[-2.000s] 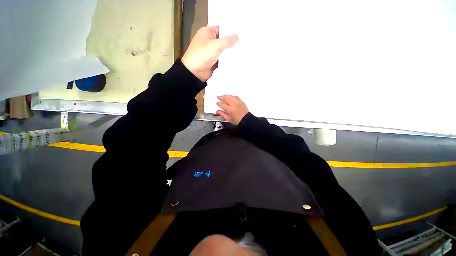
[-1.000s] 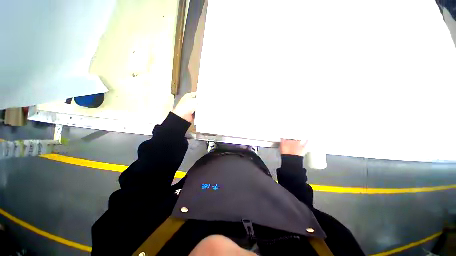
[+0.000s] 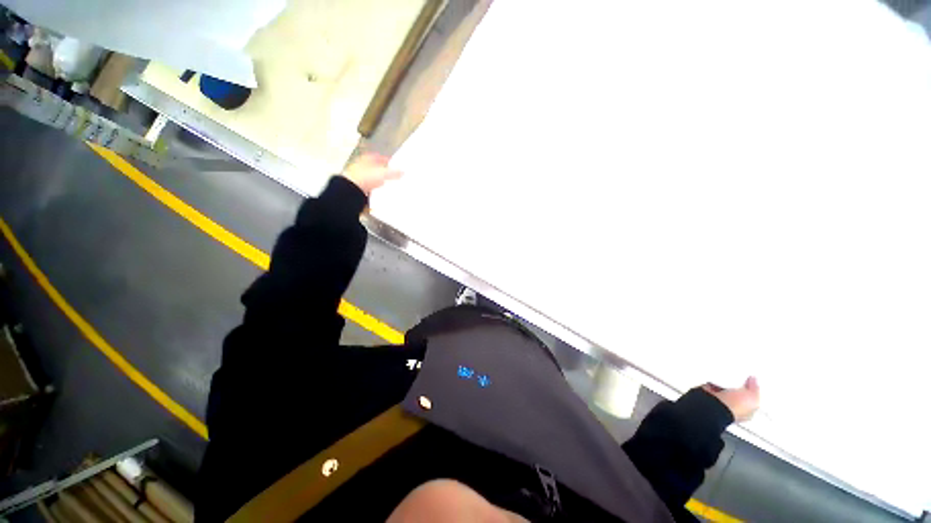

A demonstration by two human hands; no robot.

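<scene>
The white fabric (image 3: 653, 204) lies flat over most of the table, very bright, with its near edge along the metal table edge (image 3: 510, 303). My left hand (image 3: 372, 172) is at the fabric's left near corner, fingers on or at the edge. My right hand (image 3: 737, 398) is at the near edge further right, thumb on top and the other fingers partly hidden. The frames do not show clearly whether either hand pinches the fabric.
A brown wooden strip (image 3: 400, 72) lies left of the fabric. Beyond it is a cream-yellow sheet (image 3: 306, 77) with a dark blue round object (image 3: 225, 92). A white cylinder (image 3: 617, 391) is below the table edge. Long tubes (image 3: 112, 501) stand in a rack at bottom left.
The view has turned, so the table edge now slants. My right hand has moved right along the near edge, far from my left hand, which has come down to the fabric's near corner.
</scene>
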